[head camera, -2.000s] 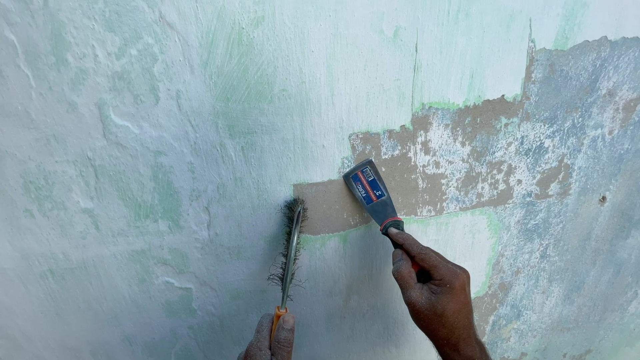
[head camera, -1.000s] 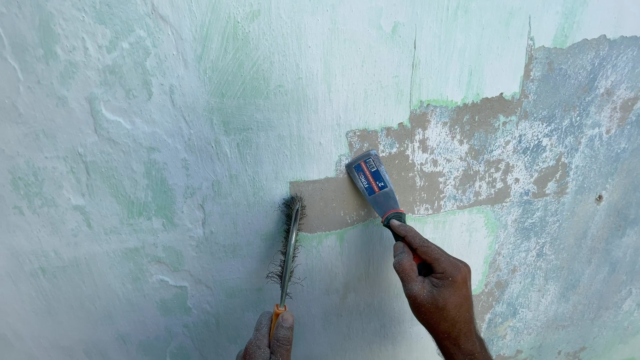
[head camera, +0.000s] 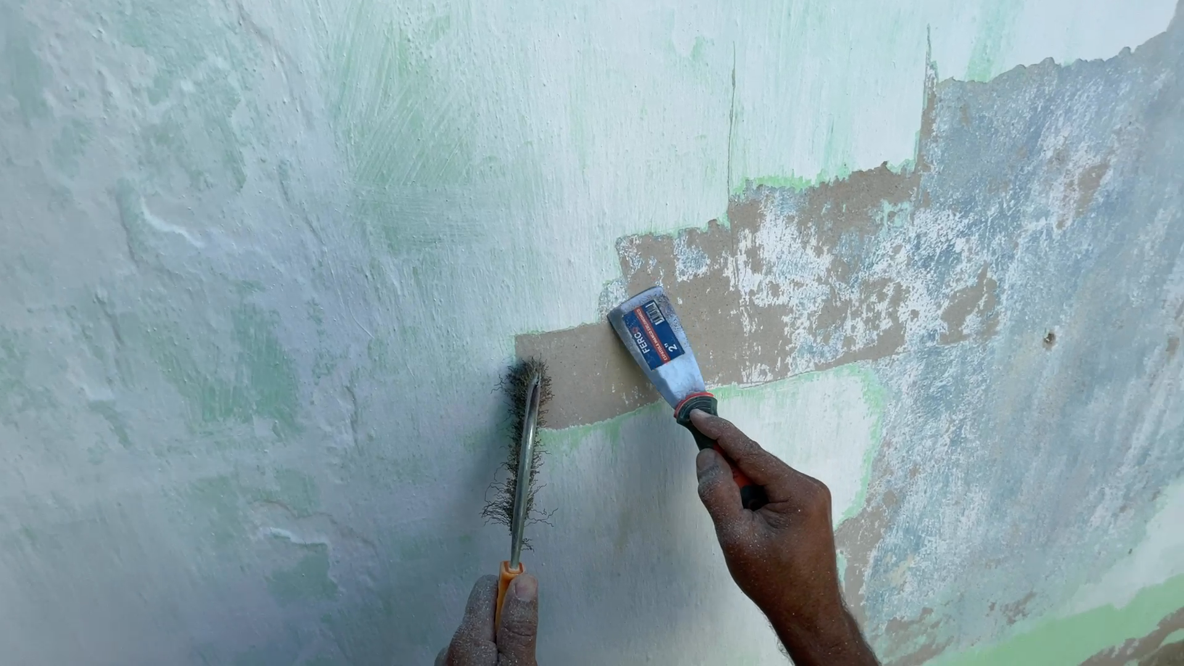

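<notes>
My left hand (head camera: 495, 622), at the bottom, is closed on the orange handle of a wire brush (head camera: 525, 453). The brush stands nearly upright, its bent, frayed bristles by the left end of a bare brown strip (head camera: 587, 375) of the wall. From the lower right, my right hand (head camera: 772, 518) grips the black and red handle of a Ferco putty knife (head camera: 659, 344). Its metal blade bears a blue label and points up and left, over the brown strip. Whether the blade's edge touches the wall cannot be told. Dust covers the fingers of both hands.
Flaking pale green and white paint (head camera: 444, 203) covers the wall. To the right spreads a worn bluish patch (head camera: 1045, 277) with a small hole (head camera: 1049, 339). Thin vertical cracks run above the brown area, and raised, uneven paint lies at the left.
The putty knife's blade has turned slightly and shows more brightly than two seconds ago. Both hands keep their tools and have hardly moved.
</notes>
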